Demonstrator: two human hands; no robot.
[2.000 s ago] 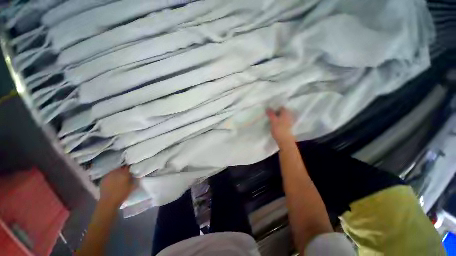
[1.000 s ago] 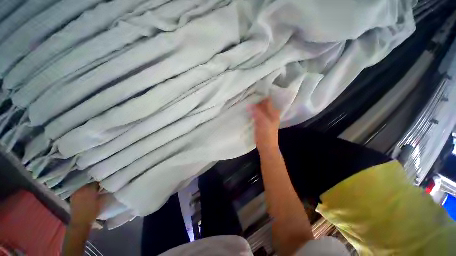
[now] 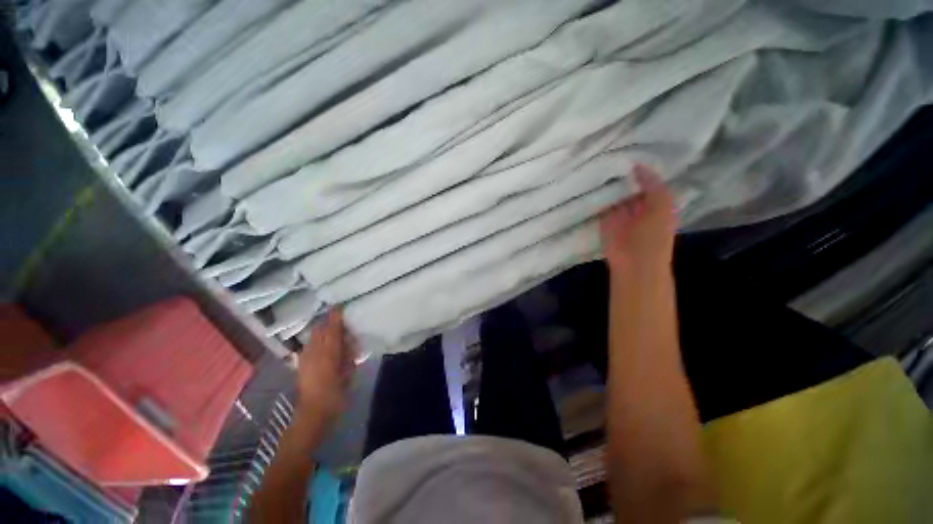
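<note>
A pale grey-white cloth [image 3: 430,154] lies in long parallel folds across the rack and loosens into crumpled cloth at the right. Pinched, gathered cloth ends line the left side along the rack end rail [image 3: 133,194]. My left hand [image 3: 327,363] grips the near edge of the cloth at the lower left end of the nearest fold. My right hand [image 3: 642,220] pinches the same near edge farther right, fingertips on the cloth. The cloth hides the rods beneath it.
Orange-red baskets [image 3: 153,379] stand on the floor [image 3: 51,194] at the lower left, beside a teal basket [image 3: 61,486]. A yellow line crosses the floor. A coworker's yellow shirt [image 3: 829,445] is at the lower right. Dark cloth lies between it and my right arm.
The view has shifted, showing more of the baskets. The near edge now lies straighter in a narrower fold between my hands. Both hands appear farther right, still on the cloth.
</note>
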